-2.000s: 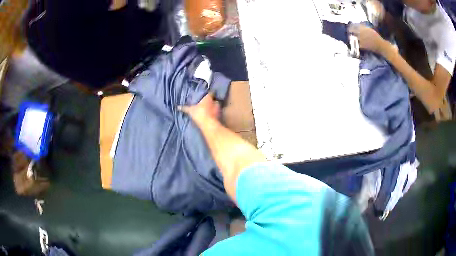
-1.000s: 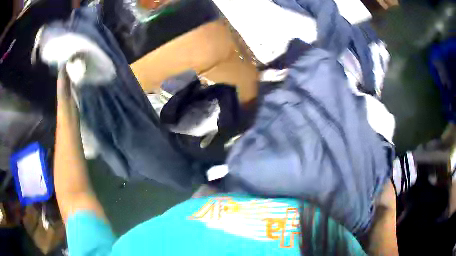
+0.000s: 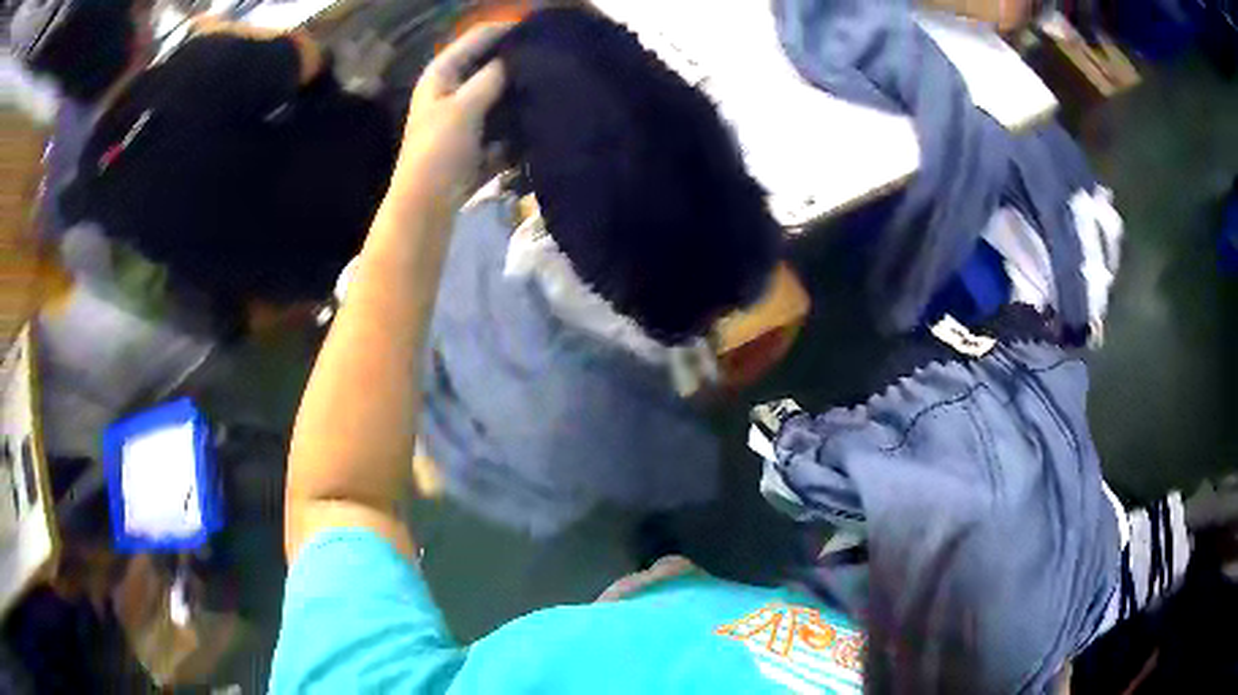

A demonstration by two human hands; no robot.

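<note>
My left hand (image 3: pixel 455 129) is raised at the upper middle, gripping the edge of a dark navy cloth (image 3: pixel 631 170). The cloth hangs down to the right, beside blue-grey cloth (image 3: pixel 543 373) with a pale edge over a cardboard box. The join between these cloths is blurred. Another blue-grey garment (image 3: pixel 984 496), with a gathered waist edge and a white label, lies at the lower right against my body. My right hand is not visible; only a sliver of skin shows below this garment.
A white table (image 3: pixel 842 156) at the upper middle has blue-grey garments (image 3: pixel 937 122) hanging over its right side. A black pile (image 3: pixel 245 163) stands upper left. A blue-framed white item (image 3: pixel 163 475) is at the left. The box's orange-brown corner (image 3: pixel 767 326) shows beside the cloth.
My left hand has moved from the far left to the upper middle, now with dark navy cloth in it. The blue-grey garment at the right has shifted lower and further right.
</note>
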